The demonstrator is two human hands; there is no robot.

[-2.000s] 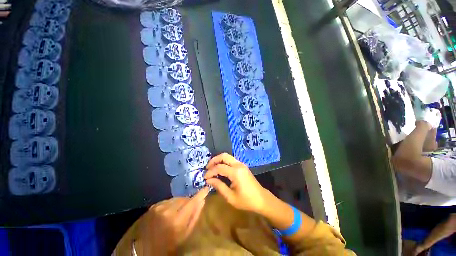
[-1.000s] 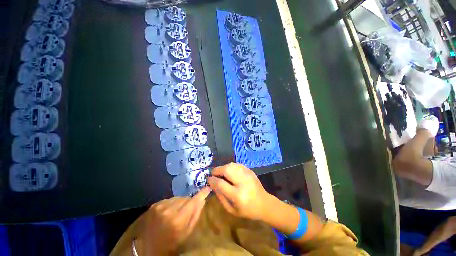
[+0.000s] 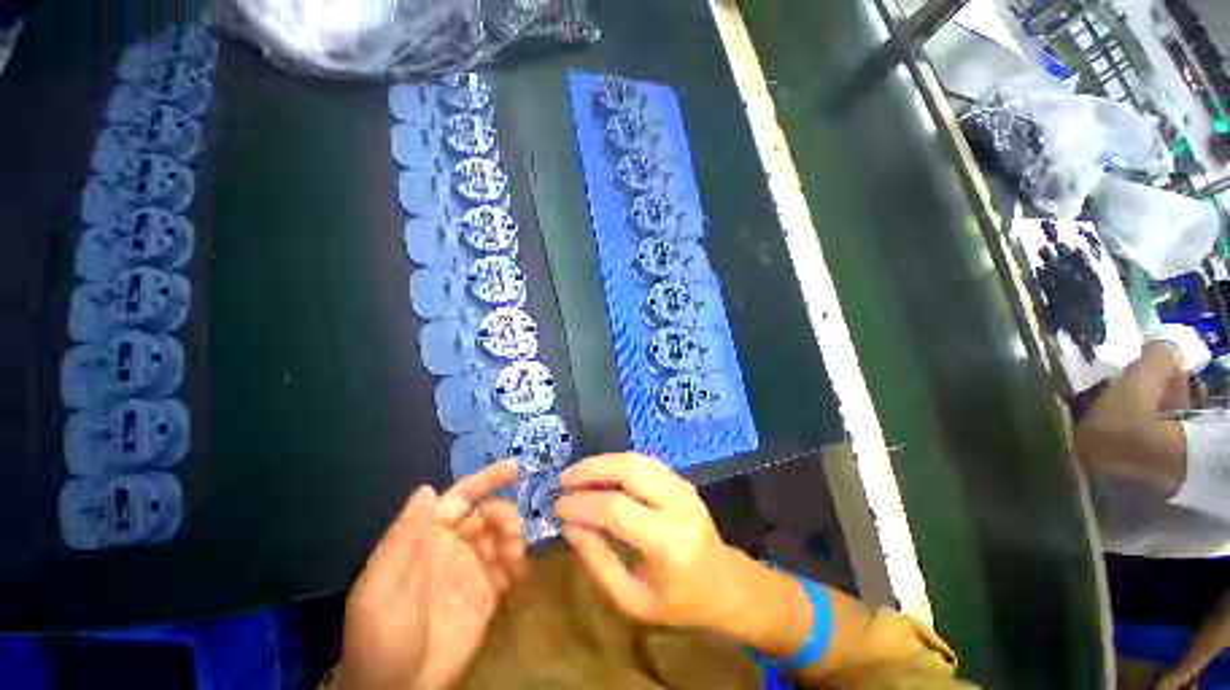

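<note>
Pale blue-grey housings with round slotted inserts (image 3: 509, 333) form a row in front of me. My right hand (image 3: 645, 542) is bare with a blue wristband, its fingertips close together at the nearest housing (image 3: 542, 502), partly hiding it. Whether they pinch a small part is too blurred to tell. My left hand (image 3: 434, 586) is bare, just left of that housing, palm turned up and fingers apart and slightly curled. I see nothing in it.
Another housing row (image 3: 124, 438) lies left; round parts stand on a blue mat (image 3: 715, 438) right. A clear bag (image 3: 364, 34) lies at the back. Beyond the conveyor's cream edge (image 3: 823, 317) are a person's arm (image 3: 1133, 418), bags and dark parts (image 3: 1070, 297).
My left hand has drawn back from the nearest housing and turned palm up, fingers spreading. My right hand stays at that housing. The view has shifted, showing more of the clear bag at the back.
</note>
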